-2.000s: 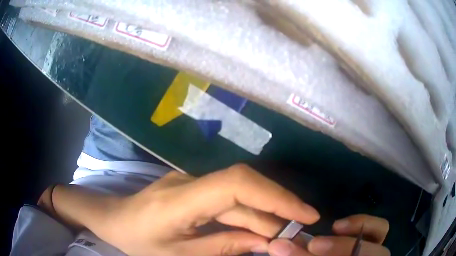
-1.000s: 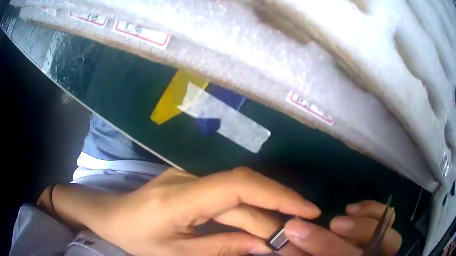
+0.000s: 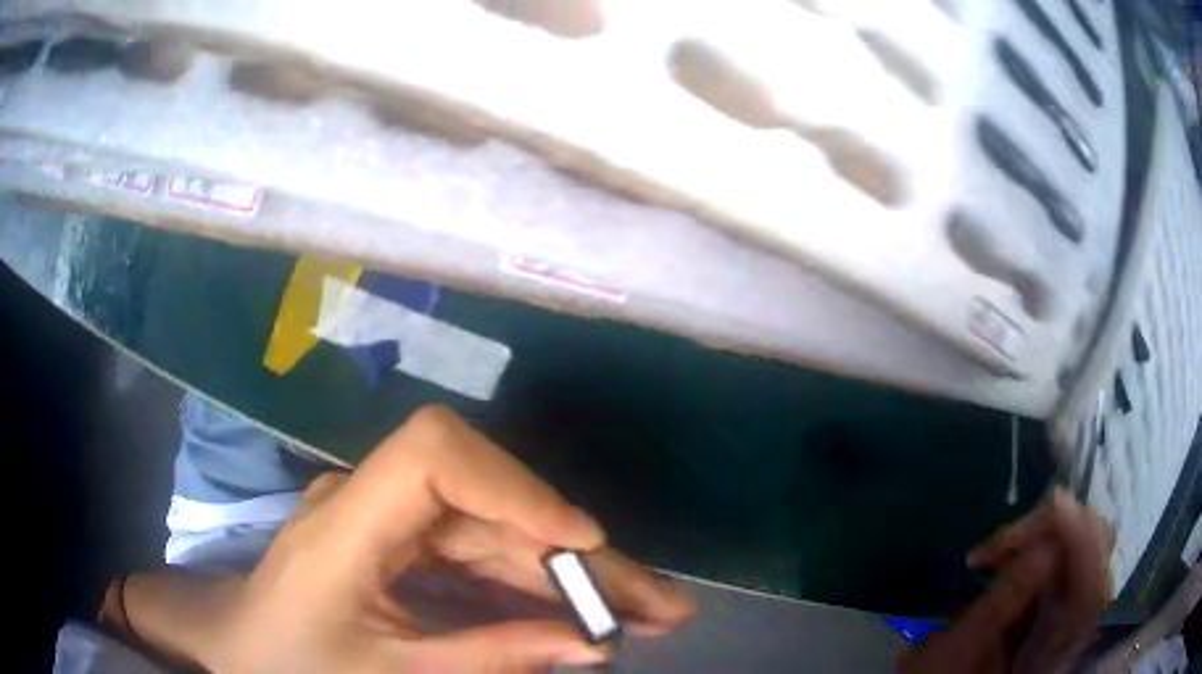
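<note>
My left hand [image 3: 382, 553] holds a small black part [image 3: 583, 596] between thumb and fingertips, above the table's front edge. The part is tilted, and a bright white rectangle framed in black faces me. My right hand [image 3: 1035, 586] is at the lower right, blurred and apart from the part. A thin dark shape shows just above its fingers, but I cannot tell whether the hand holds it.
White foam trays [image 3: 791, 257] are stacked across the back, with dumbbell-shaped slots, some filled black. Another tray [image 3: 1160, 421] stands at the right. Yellow, blue and whitish tape pieces [image 3: 442, 356] stick to the dark green tabletop [image 3: 686, 461]. A thin swab-like stick [image 3: 1012, 458] lies at the right.
The view has shifted, showing more of the trays. My right hand has moved away from the part to the right. My left hand now holds the part alone, its white face more visible.
</note>
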